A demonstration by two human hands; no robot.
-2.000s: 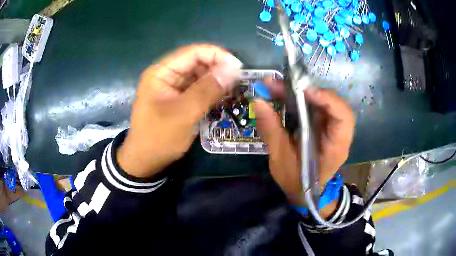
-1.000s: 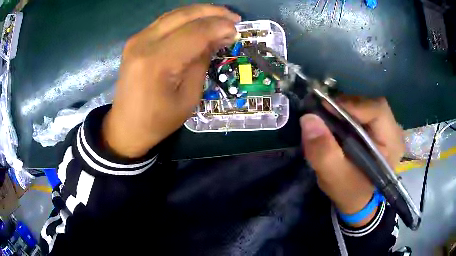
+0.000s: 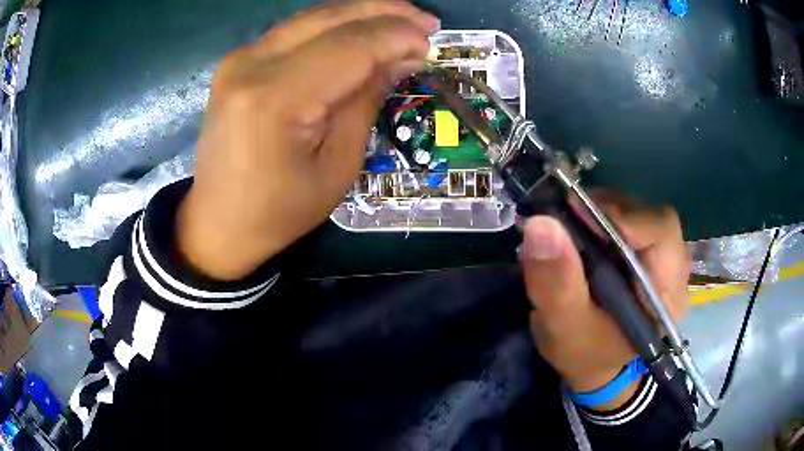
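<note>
The white socket housing (image 3: 441,214) lies open side up on the bench, with a green circuit board (image 3: 472,156), a yellow transformer (image 3: 446,129) and brass contact strips inside. My right hand (image 3: 604,299) holds the black soldering iron (image 3: 608,269), its tip over the upper left part of the housing. A silvery feed tube runs along the iron. My left hand (image 3: 300,132) covers the housing's left side, fingertips at its upper left corner. What those fingertips hold, if anything, is hidden. A bit of a blue disc shows beneath the iron's tip.
A dark green mat (image 3: 608,114) covers the bench. A bagged cord (image 3: 106,211) lies to the left, and a white unit (image 3: 18,44) at the far left edge. A blue disc (image 3: 677,7) and thin leads are at the top right. Black equipment (image 3: 780,53) stands at the right.
The view has shifted towards me, and the disc pile is mostly out of frame. My right hand has brought the iron's tip into the housing; the blue disc seen at my right fingers is no longer there.
</note>
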